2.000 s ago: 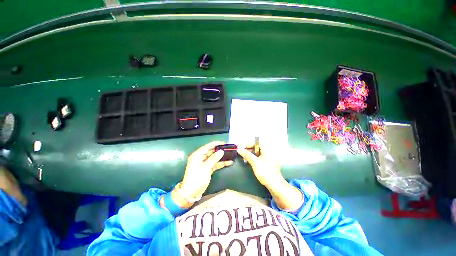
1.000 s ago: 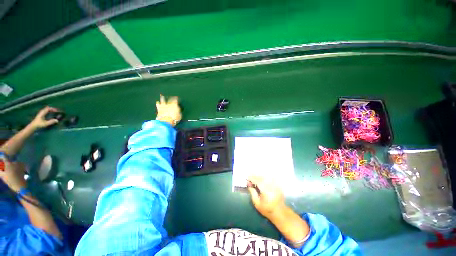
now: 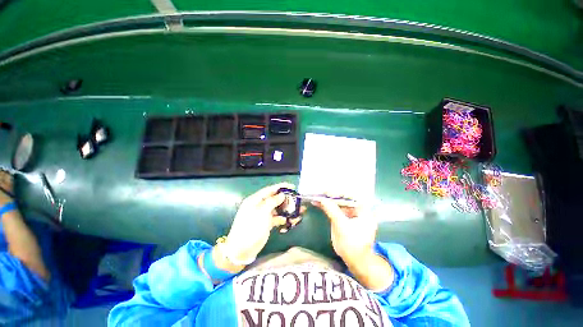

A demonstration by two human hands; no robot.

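Note:
My left hand [image 3: 251,223] holds a small open black housing [image 3: 289,205] with a pale inside, in front of my body. A dark part hangs at its lower edge. My right hand [image 3: 350,223] holds thin tweezers [image 3: 319,196], whose tip reaches the housing. The black pocket tray [image 3: 218,171] lies beyond my left hand. Its right-hand pockets hold three black housings, two with a red strand [image 3: 251,155] across them, and a small white square piece [image 3: 277,155]. The white pad [image 3: 339,163] lies right of the tray.
A black bin of coloured wires [image 3: 461,134], a loose wire heap [image 3: 436,175] and a clear plastic bag [image 3: 519,214] are at the right. A dark unit [image 3: 307,87] lies beyond the tray, and others [image 3: 93,138] to its left. Another person's arm [image 3: 22,236] shows at far left.
My left hand has come back from beyond the tray and now holds an open housing. My right hand has raised the tweezers to it. The view has shifted, showing the whole tray again.

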